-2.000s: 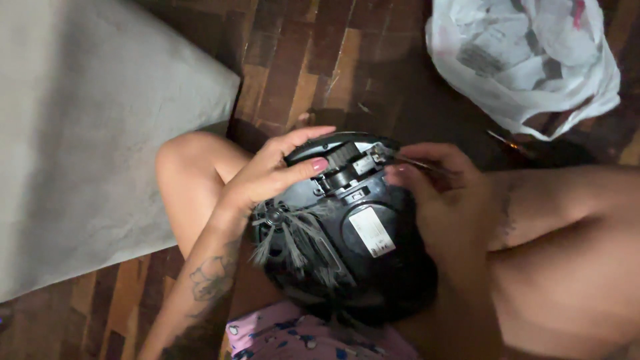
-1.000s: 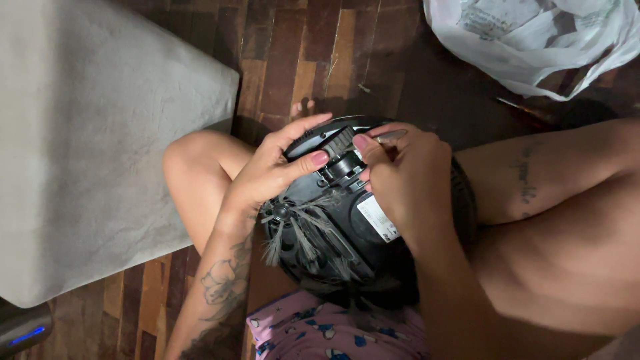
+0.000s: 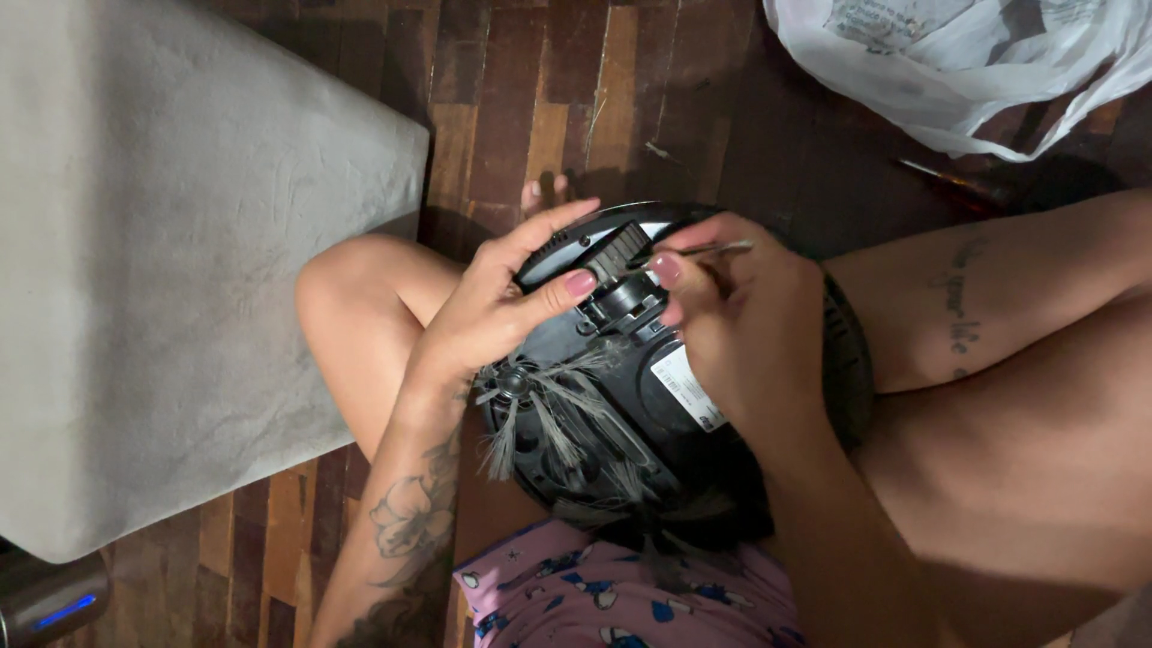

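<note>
A round black robot vacuum (image 3: 621, 432) lies underside up in my lap, with a white label and grey side-brush bristles (image 3: 558, 414) showing. My left hand (image 3: 495, 297) grips its rim, thumb against the ribbed drive wheel (image 3: 621, 252). Between the thumb and index finger of my right hand (image 3: 747, 315) is a thin metal tool (image 3: 720, 247), its kind unclear; its inner end lies beside the wheel. My right fingers hide part of the wheel housing.
A grey upholstered block (image 3: 225, 270) stands at left, a dark device with a blue light (image 3: 63, 598) below it. At upper right a white plastic bag (image 3: 972, 99) lies on the wooden floor, a slim pointed tool (image 3: 945, 184) near it.
My right hand has come in over the wheel side and now covers part of the label. The wheel looks more tilted than before. My left hand keeps its hold on the rim.
</note>
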